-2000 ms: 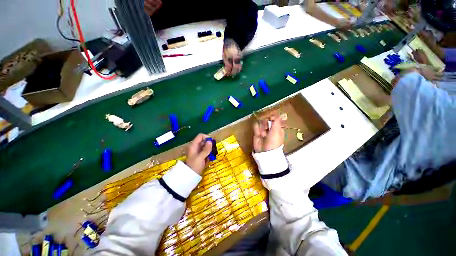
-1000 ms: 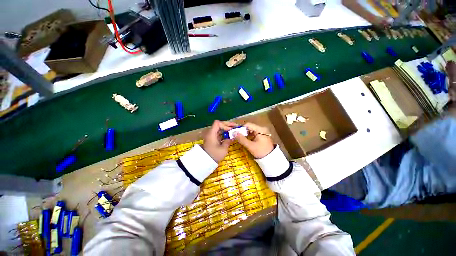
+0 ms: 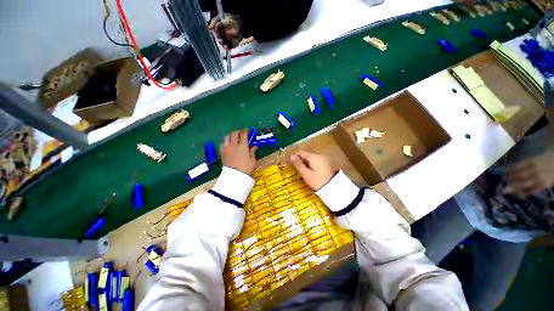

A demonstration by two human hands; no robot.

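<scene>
My left hand (image 3: 239, 151) is bare and reaches over the near edge of the green belt. Its fingertips are beside a blue cell with a white pad (image 3: 265, 140), which lies against another blue cell; whether the fingers still grip one is unclear. My right hand (image 3: 313, 169) is loosely curled above the far edge of the amber-wrapped rows, and nothing shows in it. The amber-wrapped rows (image 3: 285, 212) lie under my forearms. Blue cells lie along the belt, one with a white pad (image 3: 198, 170) left of my left hand.
An open cardboard box (image 3: 419, 130) with pale chips stands right of my hands. Several blue cells (image 3: 104, 282) stand at lower left. Tan-wrapped assemblies (image 3: 175, 120) lie on the belt (image 3: 200, 124). Coworkers sit across the belt and at right, where a hand (image 3: 530, 176) shows.
The padded blue cell held between both hands a second ago now lies at the belt's near edge by my left hand. My left hand moved left and forward; my right hand drew apart from it.
</scene>
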